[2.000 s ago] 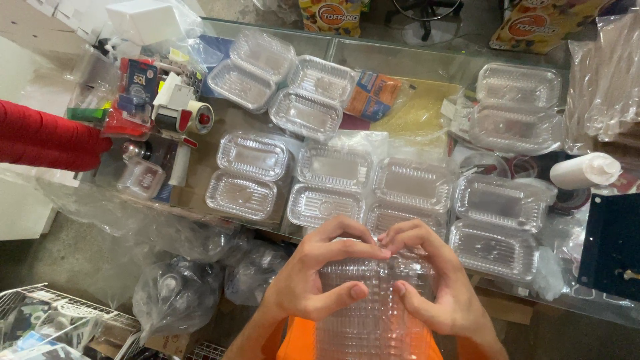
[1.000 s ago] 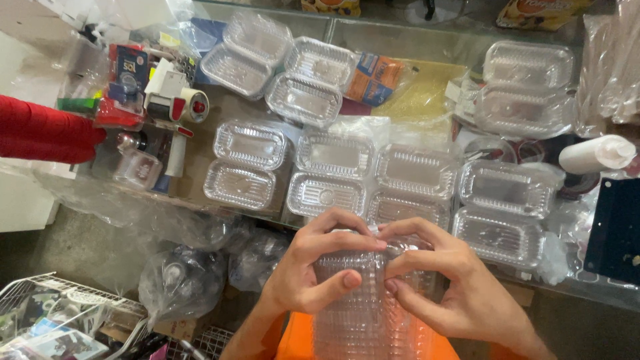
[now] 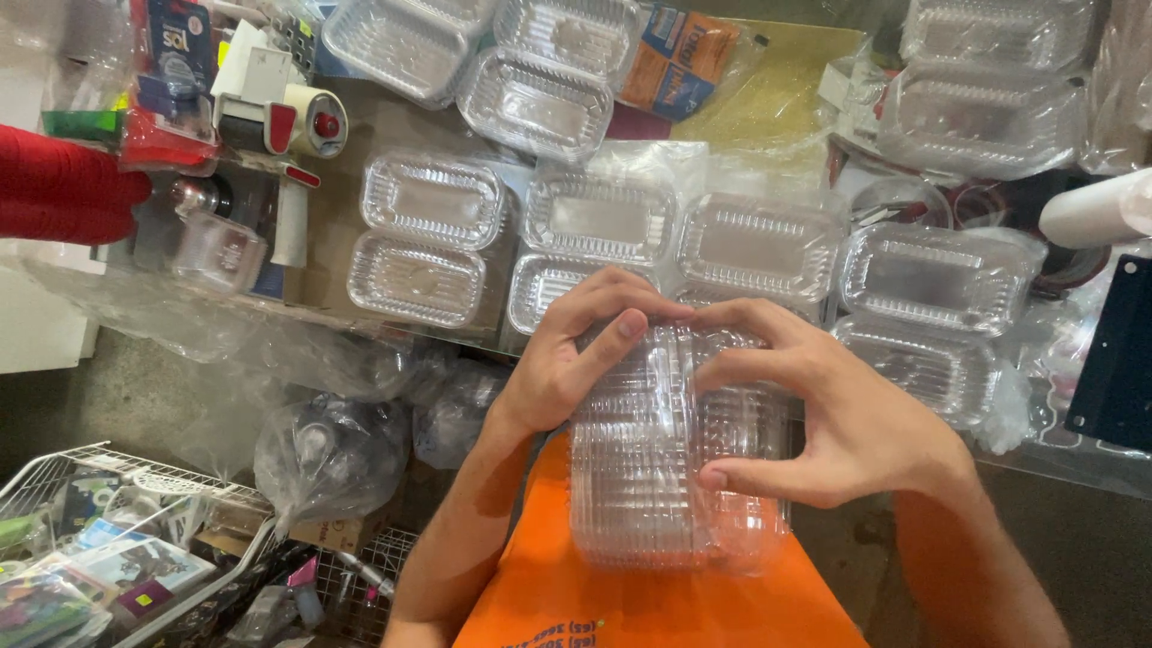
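Observation:
A nested stack of clear plastic hinged containers [image 3: 634, 450] stands on edge against the orange garment, between both hands. My left hand [image 3: 585, 346] is curled over the stack's upper left, its fingertips at the top edge. My right hand [image 3: 828, 405] grips the right side, with the index and middle fingers at the top and the thumb lower down. Just beyond, open clear containers lie in pairs on the counter, among them one at the left [image 3: 432, 200], one at the middle [image 3: 598, 214] and one at the right [image 3: 940, 279].
A white tape dispenser [image 3: 256, 90] and packaged goods lie on the counter's left, near a red roll [image 3: 63, 184]. An orange and blue packet [image 3: 679, 63] is at the back. A white wire basket [image 3: 135, 472] of goods and a bagged bundle [image 3: 328, 459] stand lower left.
The right thumb and fingers have shifted on the right part of the stack. The left hand stays over its upper left.

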